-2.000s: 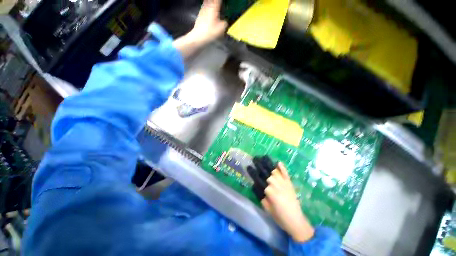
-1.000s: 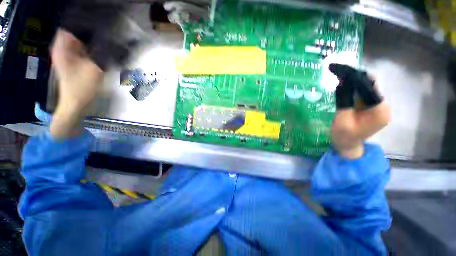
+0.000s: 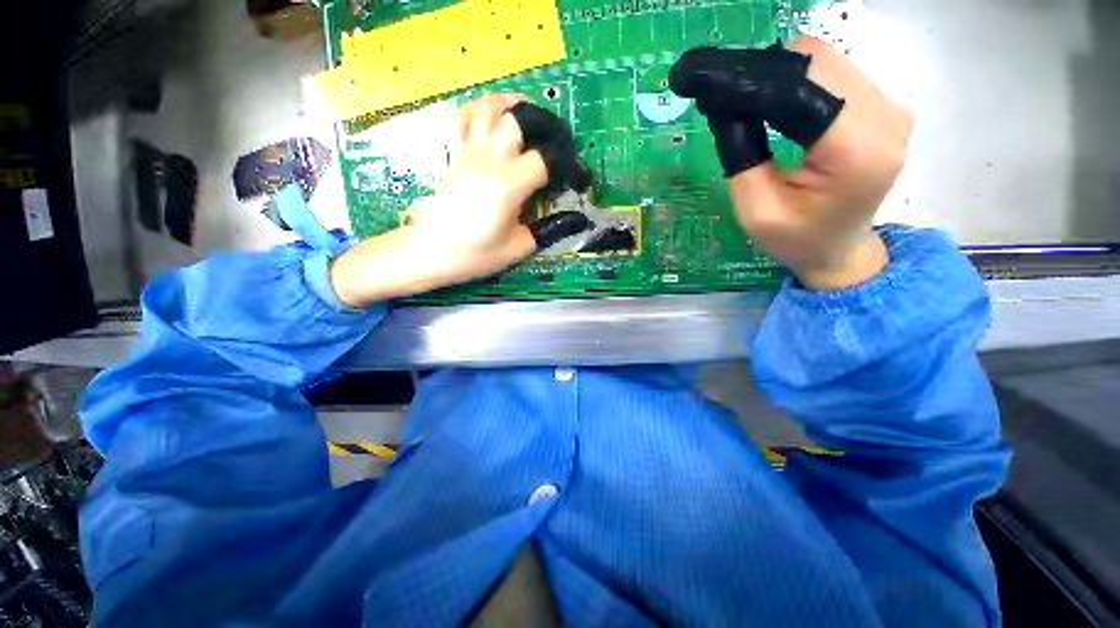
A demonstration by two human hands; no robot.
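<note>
The green circuit board point(image 3: 700, 184) lies in front of me. A wide yellow strip point(image 3: 448, 55) lies slantwise on its upper left part. My left hand point(image 3: 491, 190), with black finger cots, is low over the board near its front edge. Its fingertips are at a small grey, shiny part with yellow edges point(image 3: 614, 236). The hand covers part of it, and I cannot tell whether the fingers grip it. My right hand point(image 3: 798, 147), also with black cots, is over the board's right side, fingers bent and apart, with nothing seen in it.
A small cluster of silvery-grey parts point(image 3: 280, 169) lies left of the board. Loose black finger cots point(image 3: 166, 190) lie farther left. A black bin point(image 3: 37, 209) stands at the left edge. A metal rail point(image 3: 540, 334) runs along the bench front.
My left hand has moved right from beside the board onto its front part. My right hand has moved slightly left and up in view. The board sits higher in the picture.
</note>
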